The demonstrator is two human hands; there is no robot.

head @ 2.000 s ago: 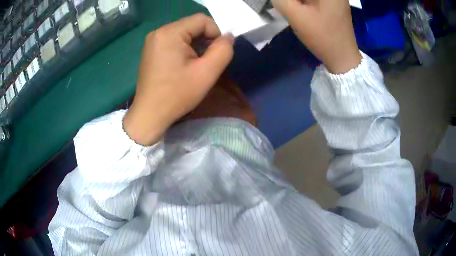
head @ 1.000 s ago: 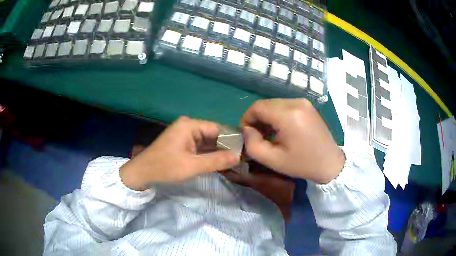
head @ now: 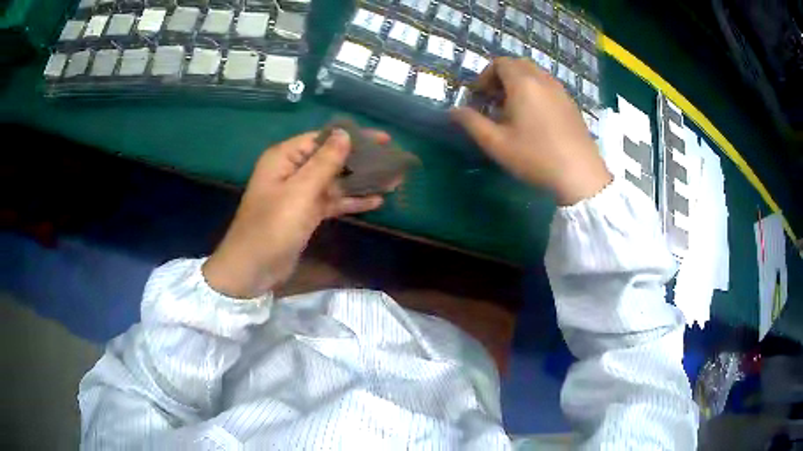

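My left hand (head: 286, 189) holds a thin, matt dark grey pad (head: 374, 164) between thumb and fingers, above the front of the green mat. The pad is blurred. My right hand (head: 533, 128) is over the front edge of the right clear tray (head: 387, 101), which has rows of whitish pouch cells (head: 430, 86). Its thumb and fingers are bent around a pocket area; a small dark shape shows between them, but whether it grips a cell is hidden.
A second clear tray (head: 176, 91) of whitish cells stands at the back left. White sheets with grey stepped pieces (head: 676, 176) lie to the right. A paper with red and yellow-green lines (head: 771, 273) is at the far right, near the yellow edge line (head: 669, 84).
My hands were together over a small pale piece one second ago. Now they are apart: my right hand has moved up to the tray, and my left hand shows the grey pad.
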